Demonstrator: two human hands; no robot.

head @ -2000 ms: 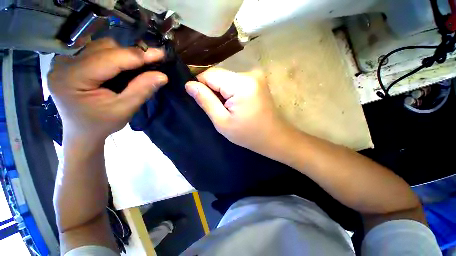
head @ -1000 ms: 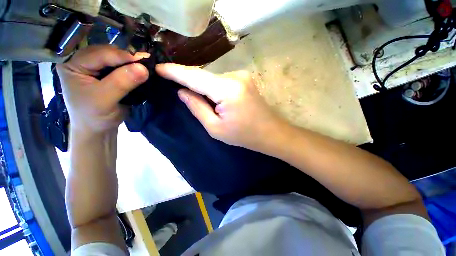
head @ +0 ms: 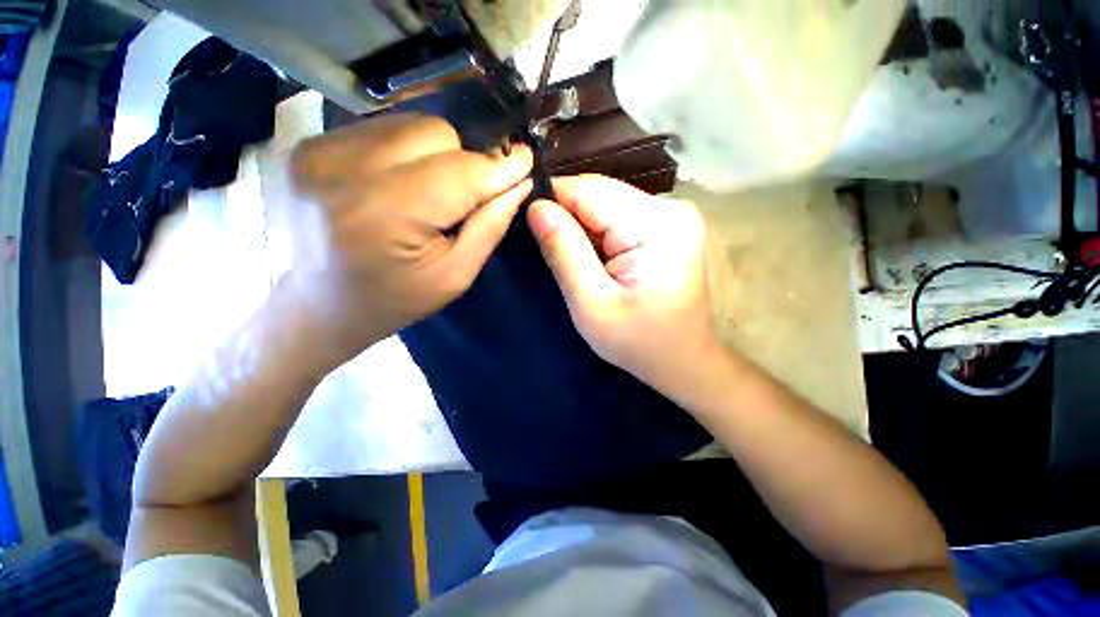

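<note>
A large black fabric panel (head: pixel 549 356) hangs from the needle area down over the table edge towards my lap. Its thin seam edge (head: pixel 539 178) is pinched between my fingertips just below the presser foot (head: pixel 539 115). My left hand (head: pixel 404 223) grips the edge from the left, thumb and forefinger together. My right hand (head: pixel 639 271) pinches the same edge from the right, close to the left fingertips. The needle's contact with the fabric is too small to tell.
The off-white machine head (head: pixel 754 84) is above right, with a dark brown block (head: pixel 609 139) under it. A crumpled black heap (head: pixel 199 121) lies on the white table (head: pixel 344 416) at upper left. Black cord (head: pixel 965 307) loops at right. A rimmed container (head: pixel 992 371) is below it.
The camera view has shifted, bringing the black heap into sight at upper left. My right forefinger, extended a second ago, is now bent into a pinch on the edge beside my left fingertips.
</note>
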